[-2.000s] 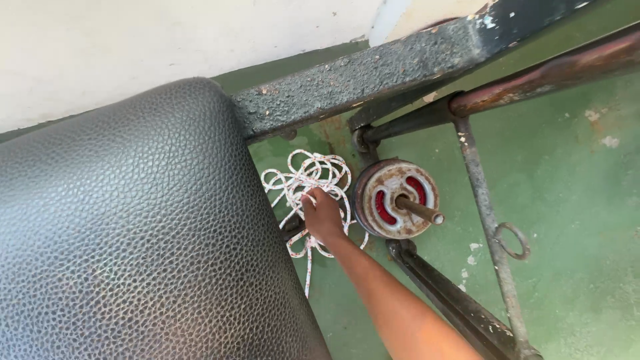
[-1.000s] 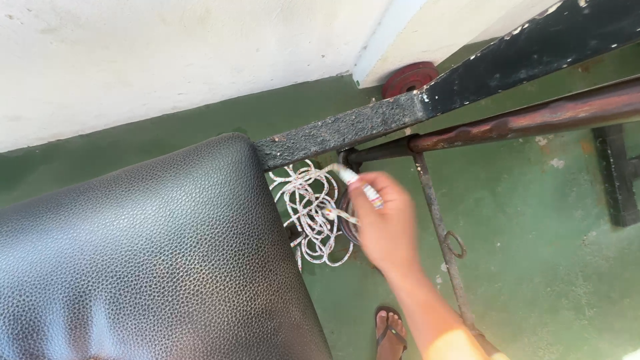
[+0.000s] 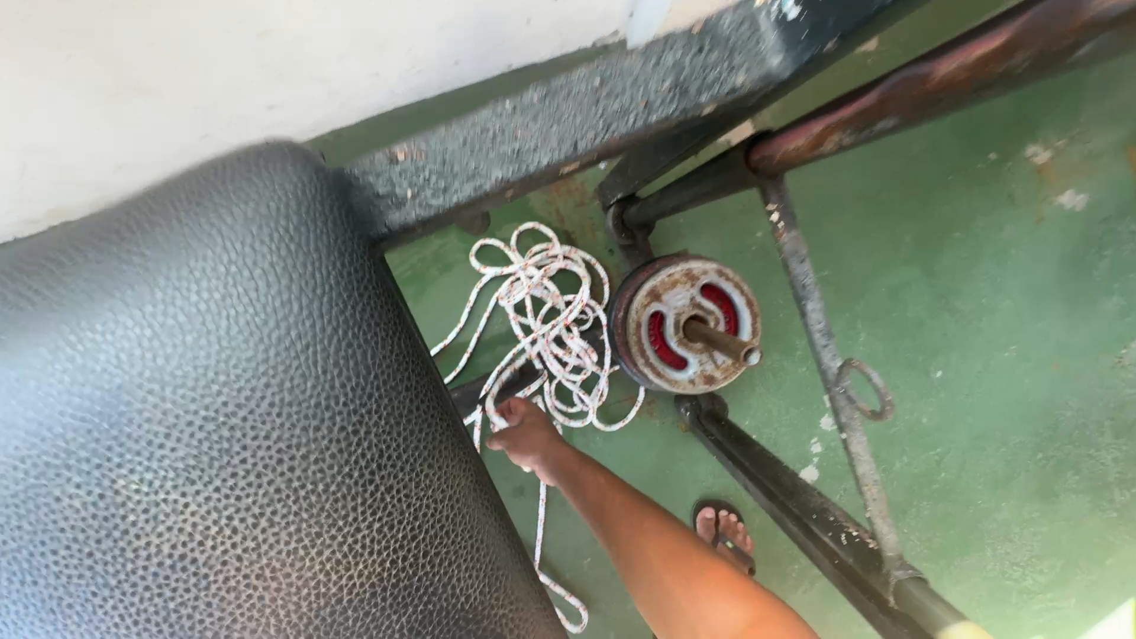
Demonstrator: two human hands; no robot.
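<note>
My right hand (image 3: 528,439) reaches in from the lower right, its fingers closed on a strand at the lower left of a tangled white rope (image 3: 555,328) with coloured flecks. The loops lie loosely over a dark metal bar near the green floor. One strand runs down past my wrist to a bend by the padded edge. Just right of the pile, rusty weight plates (image 3: 688,324) with red slots sit on a metal peg. My left hand is out of view.
A black leather-like padded bench (image 3: 222,426) fills the left. A rough painted beam (image 3: 568,124) crosses above the rope. A rusty frame bar (image 3: 825,355) with a welded ring stands at right. A sandalled foot (image 3: 723,532) is below the plates.
One second ago my right hand held a pale rope end above the pile's right side; now it is at the pile's lower left, on a strand. The view has shifted.
</note>
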